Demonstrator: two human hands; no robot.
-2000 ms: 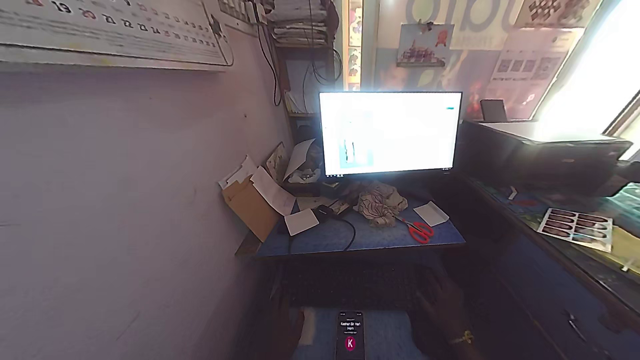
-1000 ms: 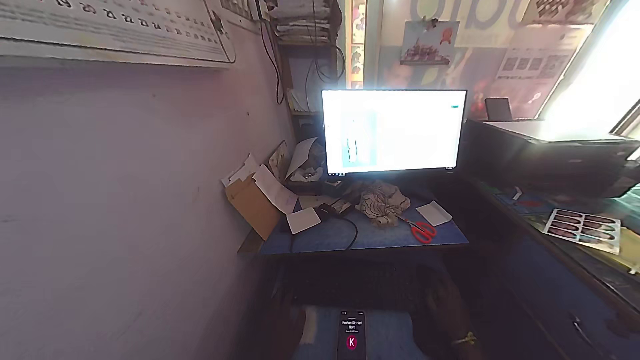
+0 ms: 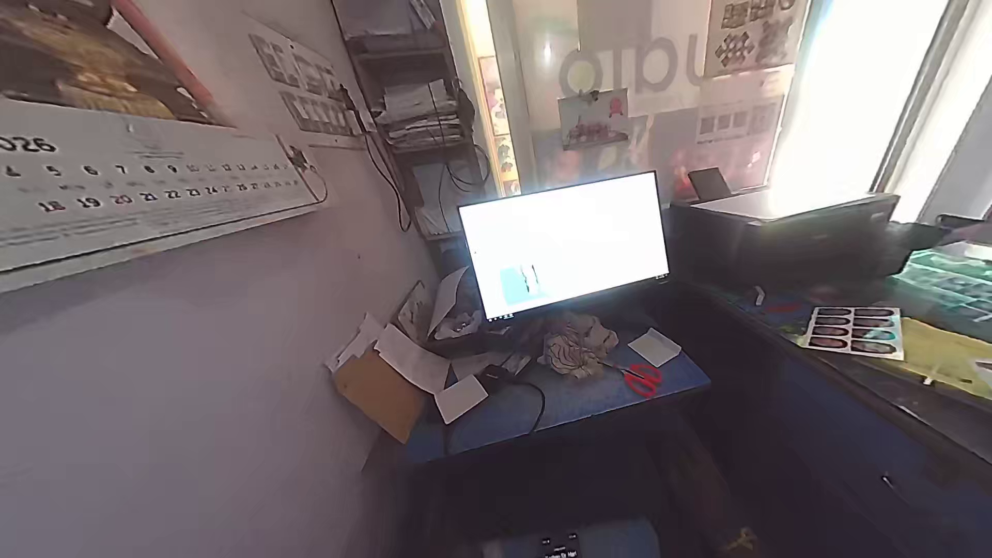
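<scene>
My right hand (image 3: 694, 465) is a dim shape in the dark below the blue desk (image 3: 573, 399), with a yellowish band at its wrist (image 3: 742, 540). Whether it touches or holds anything is hidden by the dark. My left hand cannot be made out. At the bottom edge, a phone (image 3: 559, 545) with a lit screen is partly in view on a blue surface. On the desk, red-handled scissors (image 3: 643, 380) lie beside a crumpled cloth (image 3: 577, 346) and a white paper (image 3: 655, 346). A lit monitor (image 3: 570, 244) rises behind them.
Papers and a brown envelope (image 3: 380, 391) lean by the left wall. A black cable (image 3: 541, 403) crosses the desk. At right, a dark printer (image 3: 790, 240) and a sheet of oval pictures (image 3: 855, 333) rest on a counter. A calendar (image 3: 147, 178) hangs at left.
The view has tilted up and rolled. The phone has dropped to the bottom edge of the picture, and the left hand seen earlier beside it can no longer be made out.
</scene>
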